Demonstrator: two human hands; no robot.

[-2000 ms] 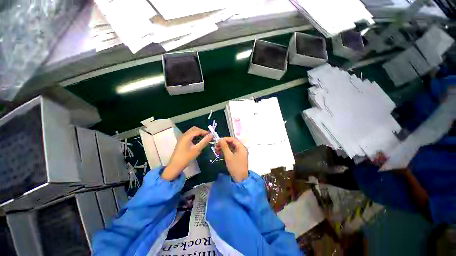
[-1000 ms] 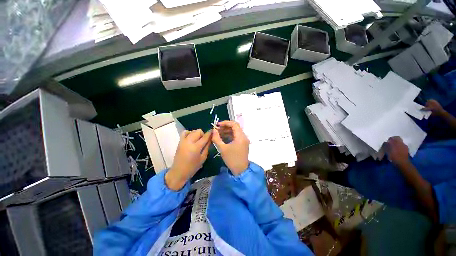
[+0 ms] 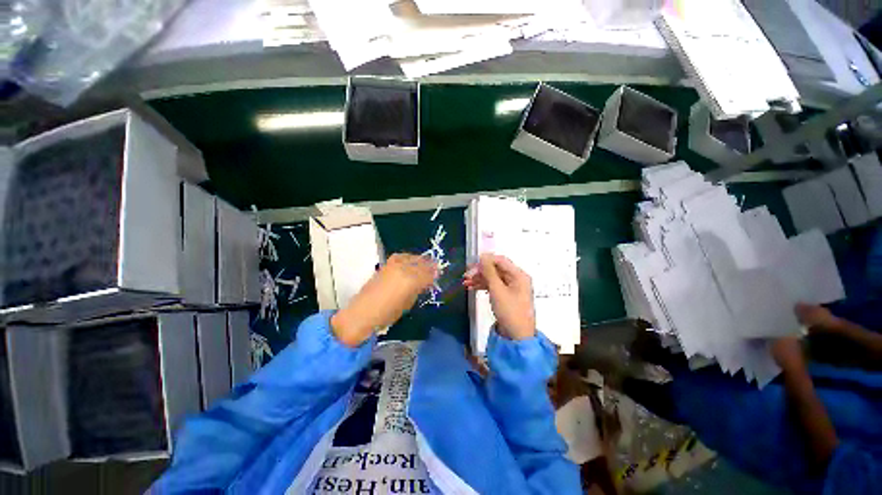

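White strips [image 3: 437,253] lie scattered on the green surface between my hands. My left hand [image 3: 389,290] is beside them, partly over the folded cream carton [image 3: 354,261], its blurred fingertips at the strips. My right hand [image 3: 507,292] is over the left part of a pile of white printed sheets [image 3: 538,242], thumb and fingertips close together at the pile's left edge. Whether either hand holds a strip cannot be told. The carton stands left of the strips.
Foam-lined boxes [image 3: 155,213] are stacked at the left, with more strips beside them. Several open boxes [image 3: 383,153] stand on the belt beyond. Loose sheets [image 3: 455,60] lie on the shelf. At the right, another person's hands [image 3: 808,338] touch a pile of white cartons [image 3: 696,271].
My hands, earlier together at a small white strip, are now apart, the right one over the sheets. The view has shifted, so things ahead appear further right. The other person's hands are closer together.
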